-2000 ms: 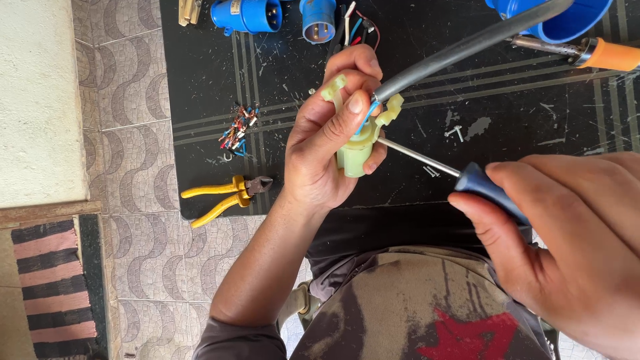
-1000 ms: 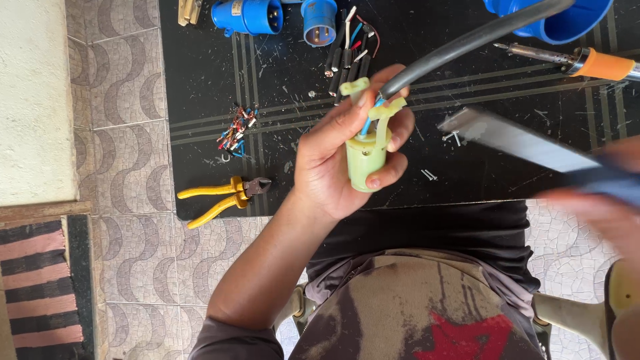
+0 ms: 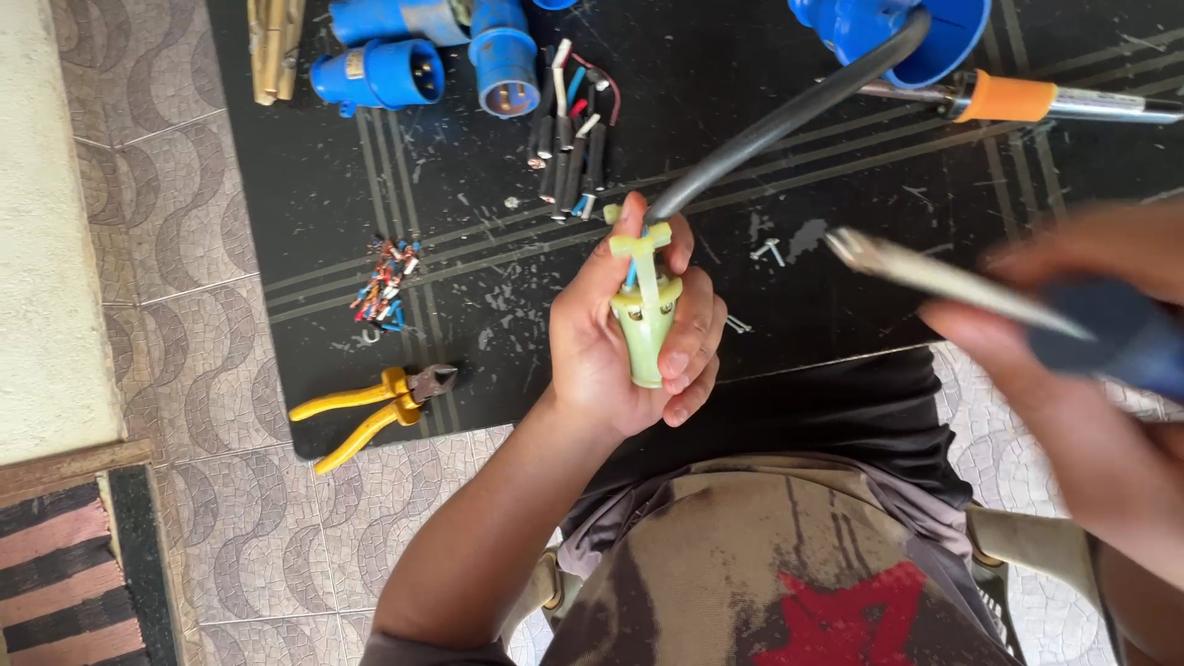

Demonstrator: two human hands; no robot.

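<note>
My left hand (image 3: 610,342) is closed around a pale green plastic connector insert (image 3: 649,324), held with its narrower body toward me. A blue wire enters its top beside a clamp-like arm, and small screws show in its side. The thick black cable (image 3: 786,116) runs from the insert up to a blue plug housing (image 3: 939,46) at the upper right. In my right hand (image 3: 1045,324), to the right of the insert and apart from it, is a screwdriver (image 3: 953,287) with a dark blue handle, blurred by motion, its shaft pointing left.
Yellow-handled diagonal cutters (image 3: 388,407) lie at the table's near left corner, below a pile of wire scraps (image 3: 384,287). Blue industrial plugs (image 3: 379,76) and cut cable pieces (image 3: 573,139) are further back. A soldering iron (image 3: 1008,97) lies at the right. Loose screws (image 3: 768,250) rest on the black tabletop (image 3: 499,333).
Two seconds ago the screwdriver's shaft reached the green insert; my right hand has since drawn it away to the right. My left hand has turned the insert more upright.
</note>
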